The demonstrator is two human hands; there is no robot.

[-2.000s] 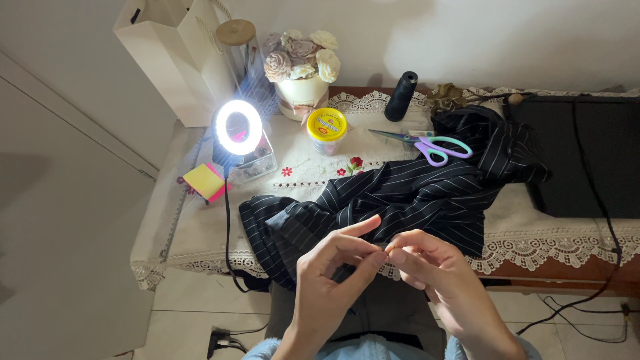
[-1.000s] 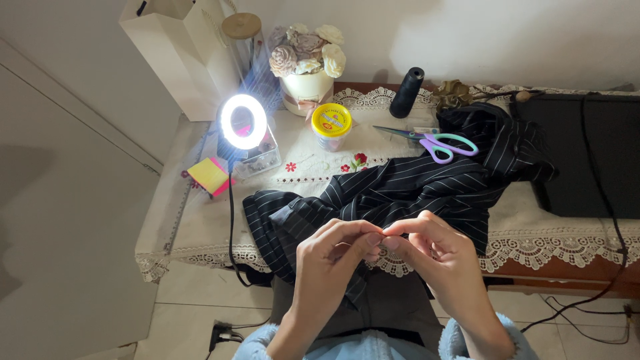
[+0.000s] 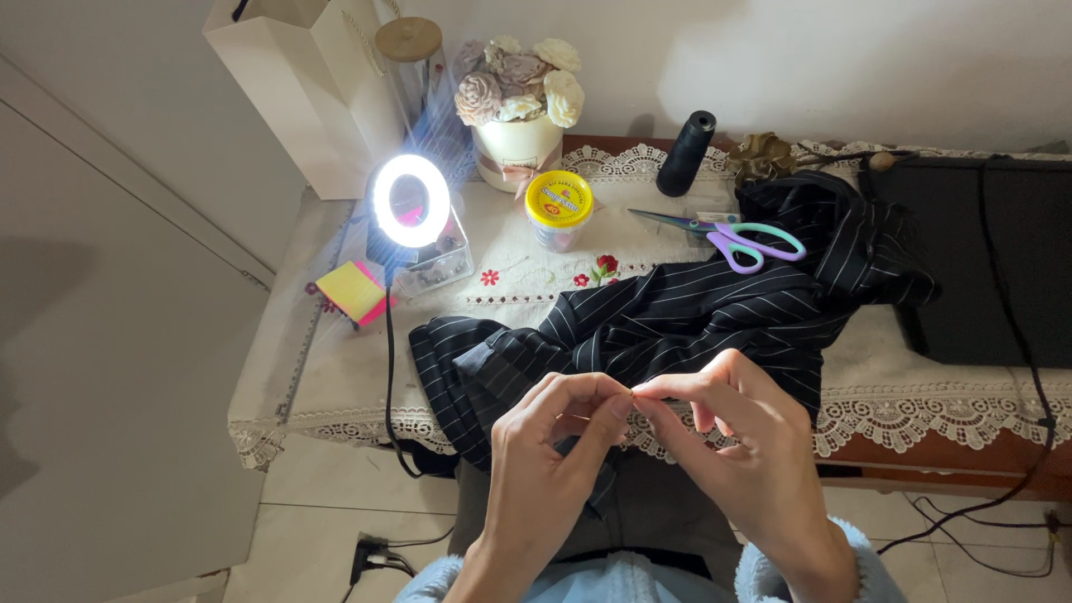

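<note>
My left hand [image 3: 557,452] and my right hand [image 3: 745,444] meet fingertip to fingertip above my lap, each with thumb and index finger pinched. Whatever lies between the fingertips is too small to make out. Just beyond them a black pinstriped garment [image 3: 645,318] lies bunched on the lace-edged cloth. Scissors with purple and green handles [image 3: 737,243] rest by its upper edge. A cone of black thread [image 3: 687,155] stands behind them. Left of the scissors is a plastic tub with a yellow lid [image 3: 559,201].
A lit ring lamp [image 3: 375,201] on a black cable stands at the left, before a clear plastic box [image 3: 448,268]. Sticky notes [image 3: 350,291], a paper bag [image 3: 327,100] and a pot of flowers [image 3: 519,146] are nearby. A black laptop-like slab [image 3: 997,276] lies at the right.
My fingertips, slightly apart two seconds ago, are now together. The garment, scissors and tub have stayed in place.
</note>
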